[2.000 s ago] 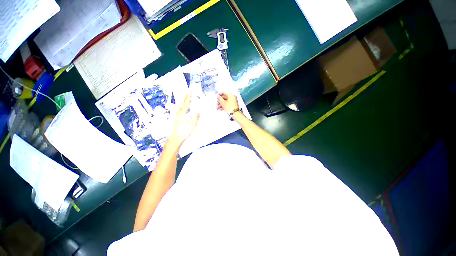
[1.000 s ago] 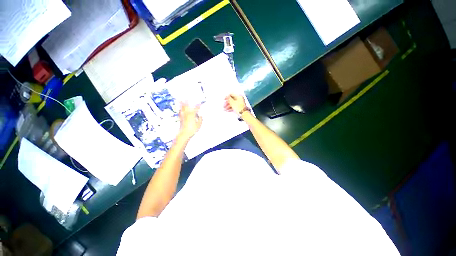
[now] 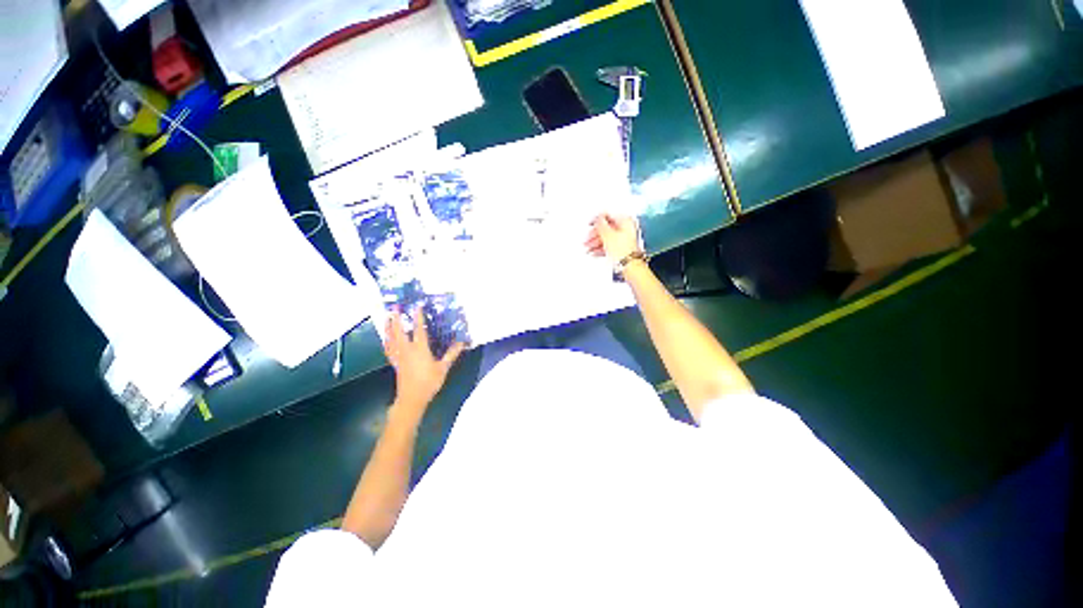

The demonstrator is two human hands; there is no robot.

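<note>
A large white instruction sheet (image 3: 534, 267) lies centre front on the bench, with dark blue-grey picture blocks on its left part. Shiny small clear bags (image 3: 442, 321) seem to lie over the pictures; glare makes them hard to tell apart. My left hand (image 3: 416, 359) rests with spread fingers at the sheet's lower left, its fingertips on the dark area. My right hand (image 3: 613, 240) is on the sheet's right edge with fingers curled; whether it holds something small is not clear.
A phone (image 3: 555, 99) and a caliper (image 3: 627, 95) lie behind the sheet. A record sheet (image 3: 380, 89) is at the back, loose papers (image 3: 271, 267) and a thin cable (image 3: 311, 221) at left. White paper (image 3: 879, 71) lies on the right bench; a cardboard box (image 3: 897, 216) is below.
My left hand has moved from the sheet's middle to its lower left edge, with fingers spread. My right hand stays at the right edge. The whole view has shifted.
</note>
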